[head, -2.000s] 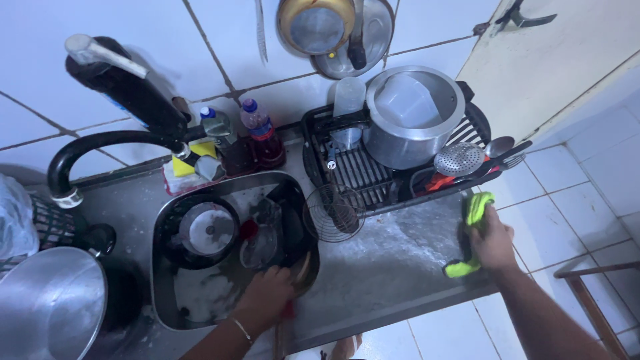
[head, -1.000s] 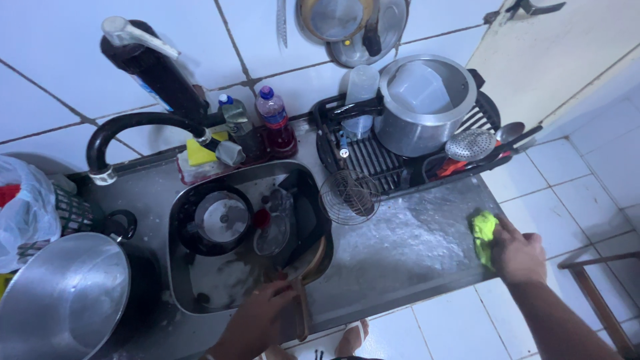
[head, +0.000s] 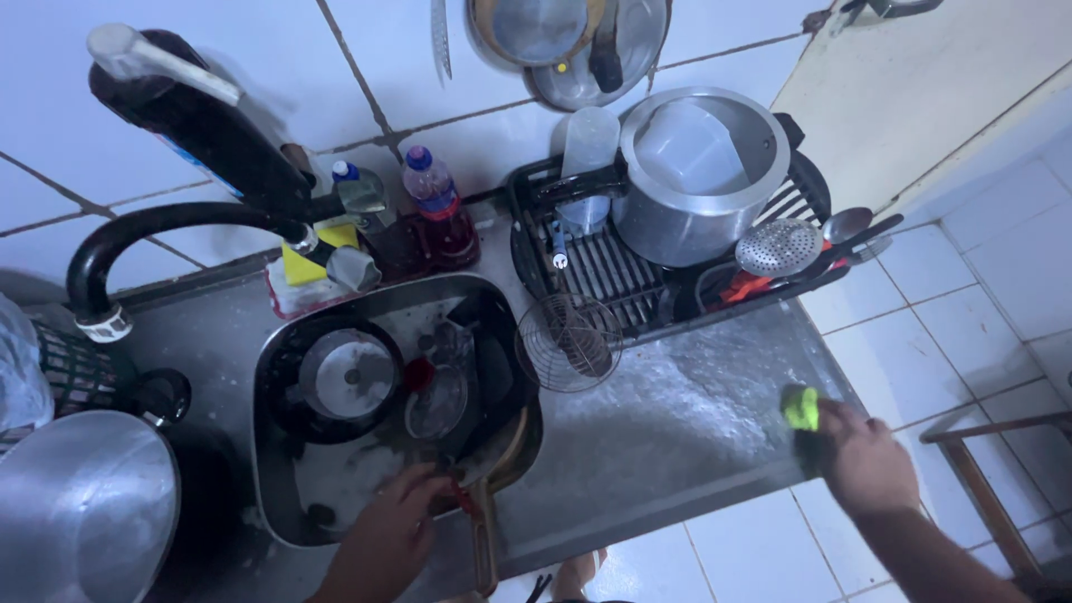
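Note:
My right hand [head: 867, 456] holds a bright green cloth [head: 801, 409] against the right end of the metal countertop [head: 670, 469]. Over the front edge of the sink [head: 276, 519] is my left hand [head: 398, 519], its fingers at a small red object [head: 463, 496] beside the handle of a pan [head: 483, 544]; whether it grips that object is unclear. Inside the sink lie a black pot [head: 289, 381] with a metal cup [head: 352, 374] in it, a clear container [head: 437, 402] and other dark dishes, with suds around them. The countertop beside the rack looks wet.
Behind the counter stands a black dish rack [head: 536, 285] with a large aluminum pot [head: 695, 218], a skimmer [head: 779, 249] and a wire strainer [head: 569, 342]. A black faucet [head: 167, 213], bottles [head: 440, 209] and a yellow sponge [head: 310, 266] are by the sink. A big pot [head: 84, 511] is at left.
The green cloth, stretched out two seconds ago, is now bunched under my right hand near the counter's right end. My left hand stays by the sink's front edge. A red object now shows at its fingers.

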